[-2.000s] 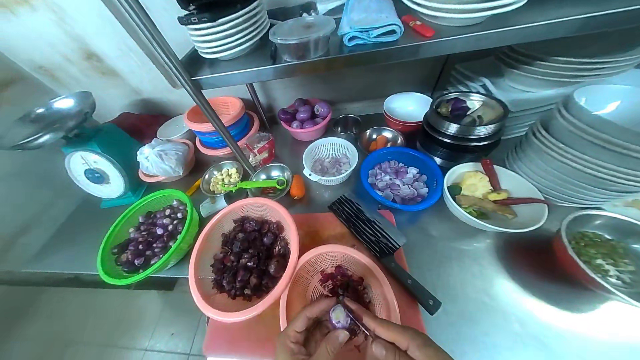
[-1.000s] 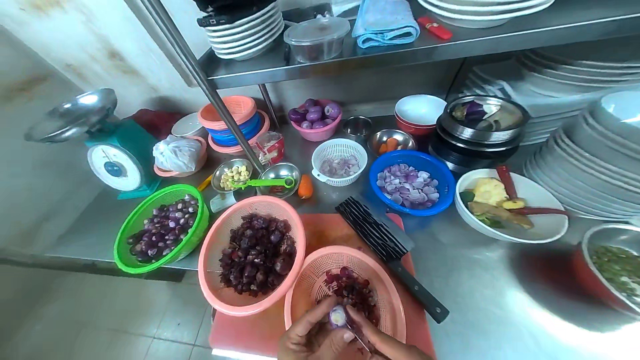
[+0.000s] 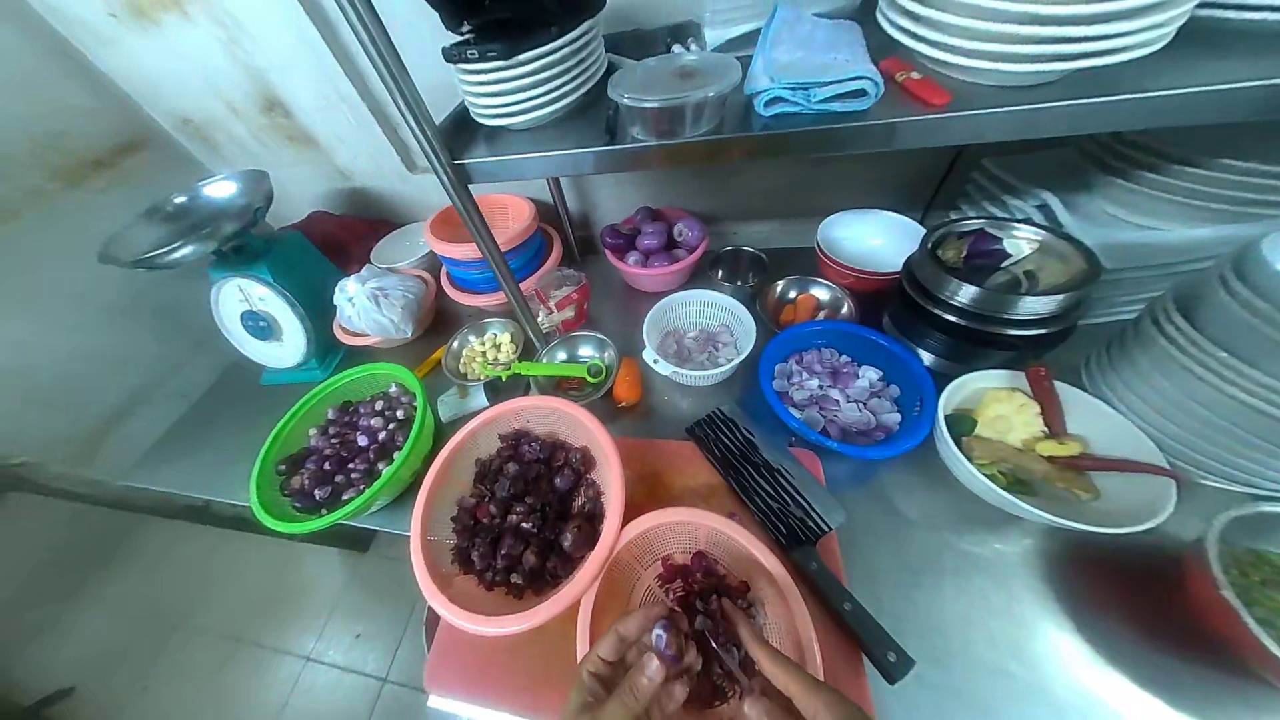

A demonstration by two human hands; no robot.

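Note:
Over a pink plastic colander [image 3: 800, 625] with dark red skins [image 3: 705, 590], my left hand [image 3: 635, 665] holds a small shallot [image 3: 667, 640] between thumb and fingers. Just to its right, my right hand [image 3: 785, 670] is closed on a thin blade, probably a small knife [image 3: 722, 645]; its handle is hidden. A second pink colander [image 3: 435, 590] with unpeeled shallots [image 3: 525, 510] stands to the left, and beyond it a green basket [image 3: 425, 440] of small purple shallots [image 3: 345, 445]. A cleaver [image 3: 840, 590] with a black handle lies on the red cutting board [image 3: 650, 460].
Behind are a blue basket [image 3: 915, 380] of shallot pieces, a white strainer [image 3: 748, 330], metal bowls and a green peeler [image 3: 550, 369]. A white bowl [image 3: 1130, 500] with pineapple and chillies stands right. A scale [image 3: 265, 310] is at the left; a steel shelf [image 3: 850, 135] crosses above.
My right hand's fingers have moved away from the shallot, to its right, and are more spread. My left hand still holds a shallot.

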